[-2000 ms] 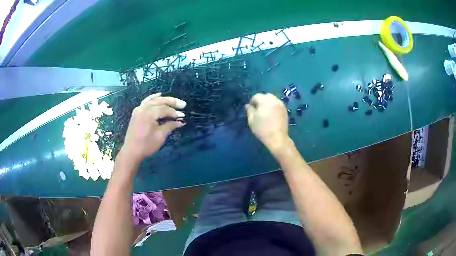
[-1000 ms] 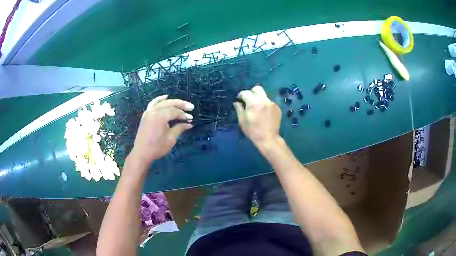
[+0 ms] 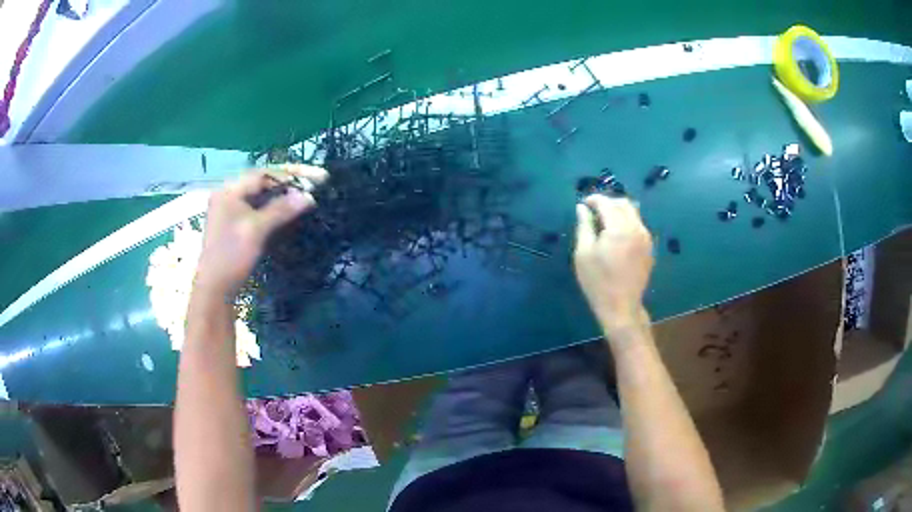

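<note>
A tangled heap of thin black runners [image 3: 400,190] lies on the green bench. My left hand [image 3: 245,220] is over the heap's left end, thumb and fingers bent close together; a small dark bit shows between them, too blurred to name. A white tip shows on a finger. My right hand [image 3: 612,255] is to the right of the heap, fingertips down at a small group of black moulded parts [image 3: 603,183]; whether it holds one is hidden. More black parts [image 3: 778,185] lie in a pile further right.
Cream-white pieces [image 3: 172,285] lie at left, partly behind my left forearm. A yellow tape roll [image 3: 806,64] and a slim cream-yellow handle [image 3: 803,118] lie at right. Below the bench edge are pink-purple parts [image 3: 305,425], a large carton [image 3: 740,400] and a smaller carton [image 3: 872,345].
My right hand has moved right, from the heap's edge to the loose black parts. My left hand has moved left and away from me. More of the heap's near side shows.
</note>
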